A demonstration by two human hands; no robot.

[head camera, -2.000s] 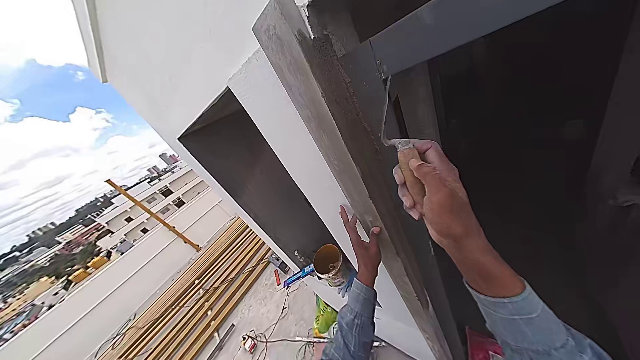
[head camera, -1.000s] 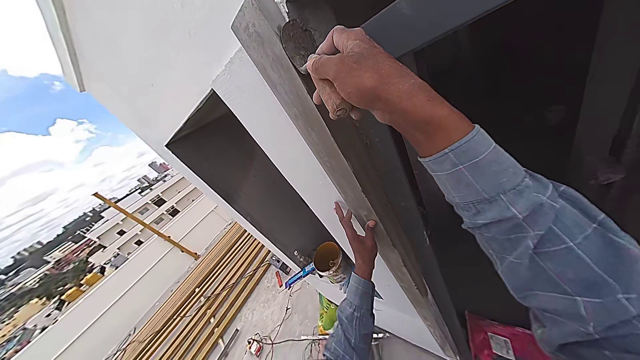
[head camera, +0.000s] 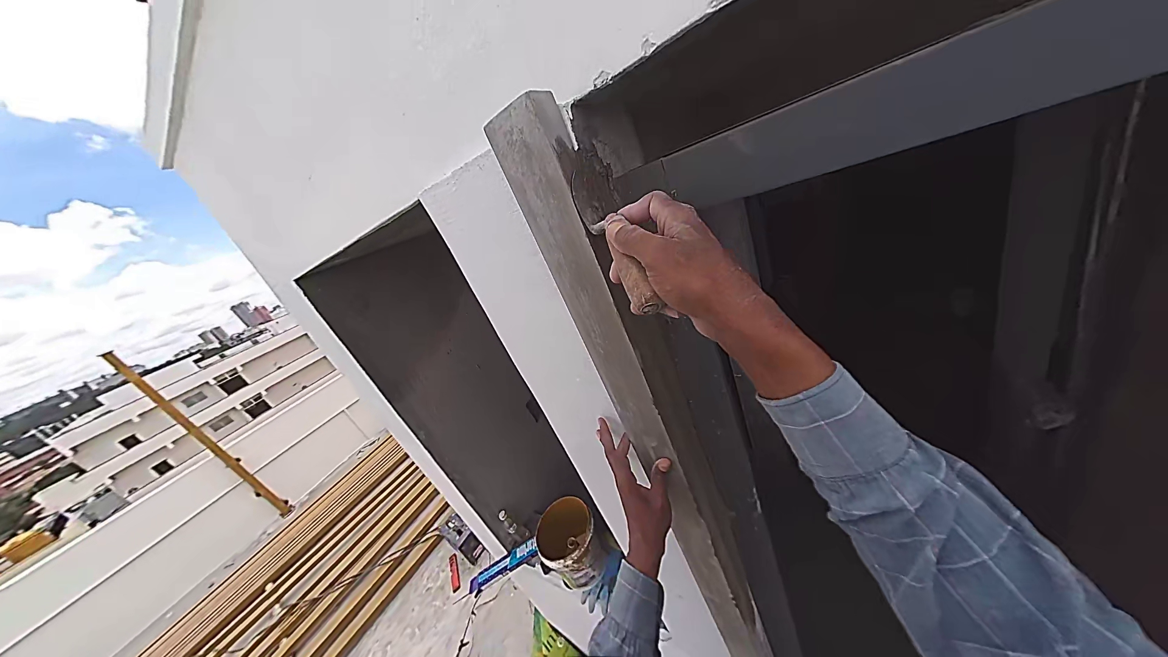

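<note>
A pointing trowel (head camera: 639,285) is gripped by its wooden handle in my right hand (head camera: 680,260). Its blade lies against dark wet mortar (head camera: 595,178) on the inner side of the opening, near the top. Along that edge runs a long grey straightedge board (head camera: 584,283), flat on the white wall. Lower down, my left hand (head camera: 641,497) rests against this board with its fingers spread. The blade is partly hidden behind my right fingers.
A grey metal frame (head camera: 876,100) spans the dark opening. Below stand a bucket (head camera: 564,534), a blue tool (head camera: 504,568) and a green bag (head camera: 550,639). Long yellow-brown bars (head camera: 365,538) lie on the floor beside a parapet (head camera: 210,511), near a yellow post (head camera: 196,431).
My right hand has gone up with the trowel, and the blade has come against the mortar by the board's top. My left hand has stayed at the board. The view has shifted somewhat.
</note>
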